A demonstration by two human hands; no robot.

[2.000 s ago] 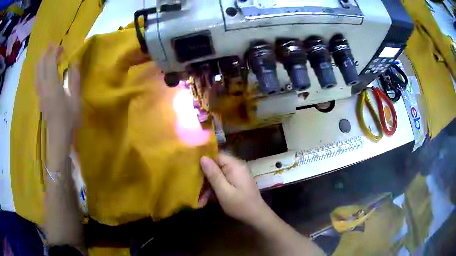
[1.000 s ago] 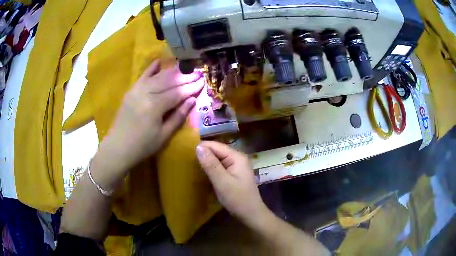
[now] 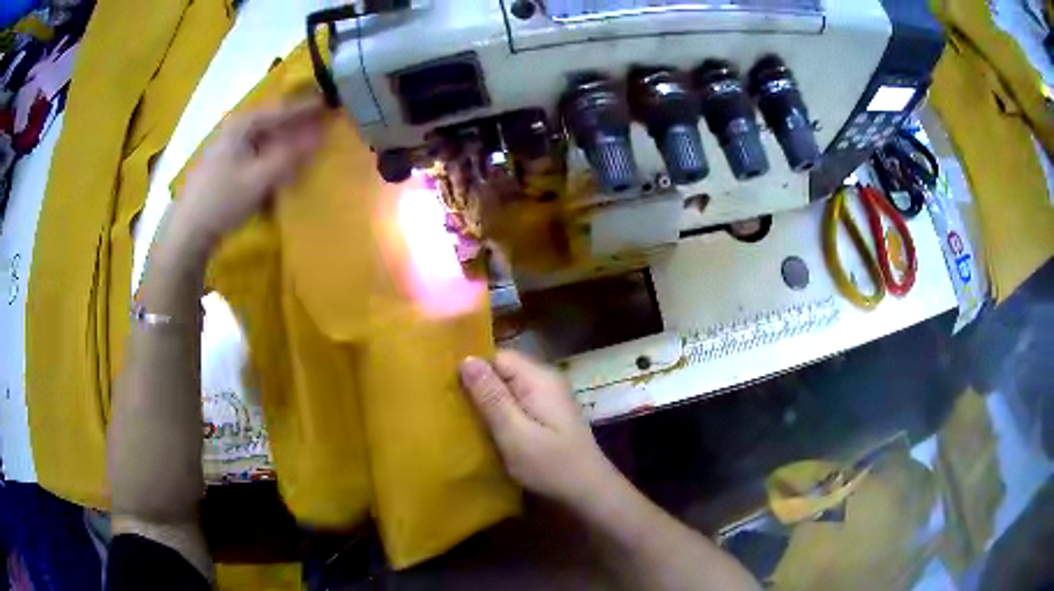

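A mustard-yellow fabric piece (image 3: 416, 427) lies under the needle area of the white overlock machine (image 3: 462, 40) and hangs over the table's front edge. The lamp glare (image 3: 433, 254) hides the presser foot. My right hand (image 3: 526, 416) pinches the fabric's right edge between thumb and fingers, just in front of the foot. My left hand (image 3: 249, 162) is blurred, at the upper left of the fabric beside the machine's left end. Its fingertips reach onto the cloth; whether they grip it is unclear.
Four black tension dials (image 3: 667, 127) line the machine front. Yellow-handled scissors (image 3: 852, 248) and red loop handles (image 3: 890, 240) lie at the right, near black loops (image 3: 905, 173). Long yellow panels (image 3: 87, 266) lie at the left. More yellow pieces (image 3: 861, 525) are at the lower right.
My left hand has moved from near the foot up and left. The fabric now covers the metal plate that showed a second ago. My right hand still pinches the edge.
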